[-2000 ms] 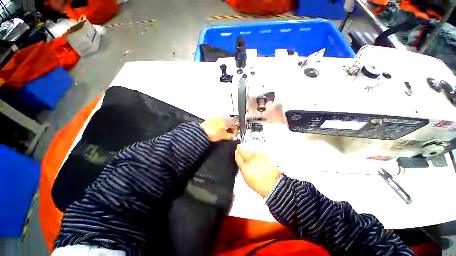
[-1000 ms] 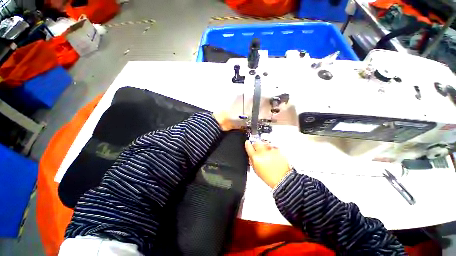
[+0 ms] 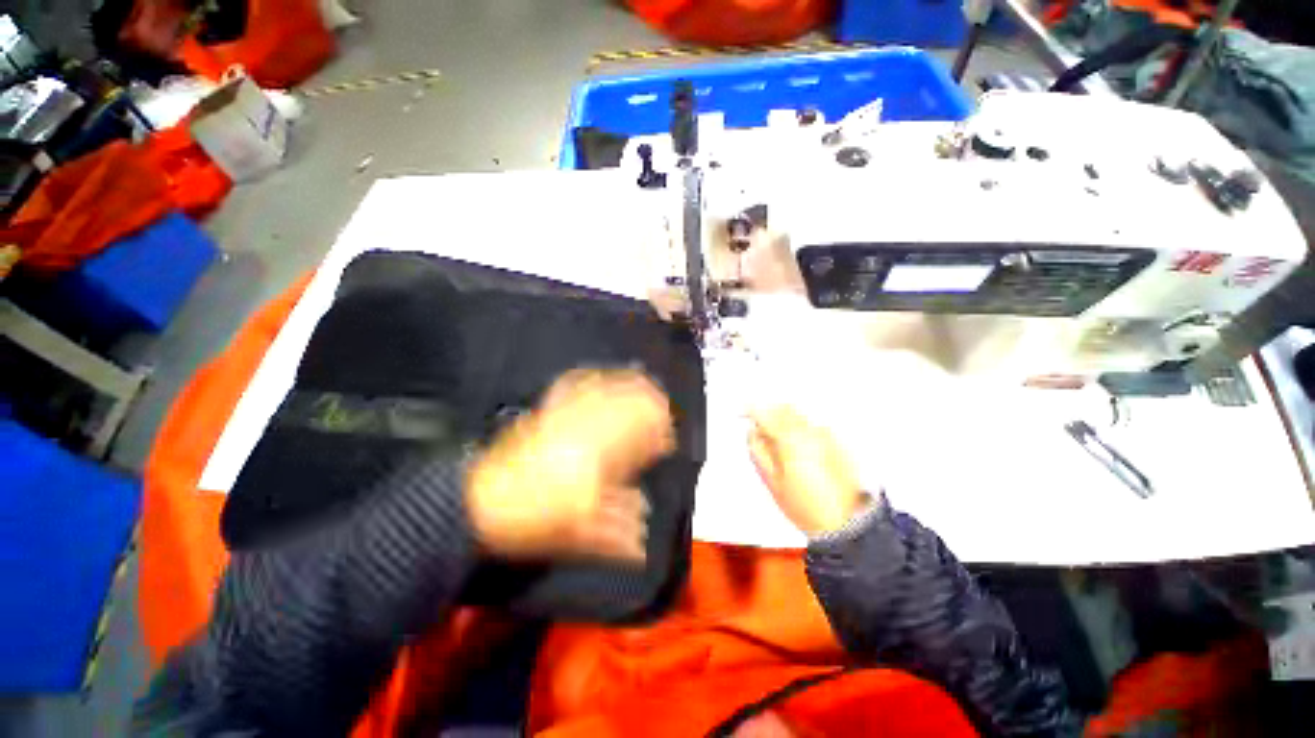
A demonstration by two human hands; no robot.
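A black padded panel (image 3: 390,346) with rounded corners lies on the white table, left of the sewing machine (image 3: 981,202). Its right edge is at the needle area, and a camouflage strip (image 3: 353,417) shows on its left part. My left hand (image 3: 570,464) is blurred above the panel's right half, with fingers apart and nothing seen in it. My right hand (image 3: 808,464) is over the table just right of the panel, apart from it. Its fingers are blurred, and I cannot tell whether they hold anything. The presser foot is too small to make out.
Thread snips (image 3: 1110,457) lie on the table at the right. A blue bin (image 3: 764,90) stands behind the table with a black piece inside. Orange cloth (image 3: 750,627) hangs below the table's front edge. A white box (image 3: 241,127) is on the floor at the back left.
My left hand has left the needle area and moved down over the panel. My right hand has come away from the presser foot, slightly right and down. The panel lies flatter, its lower edge turned rightward.
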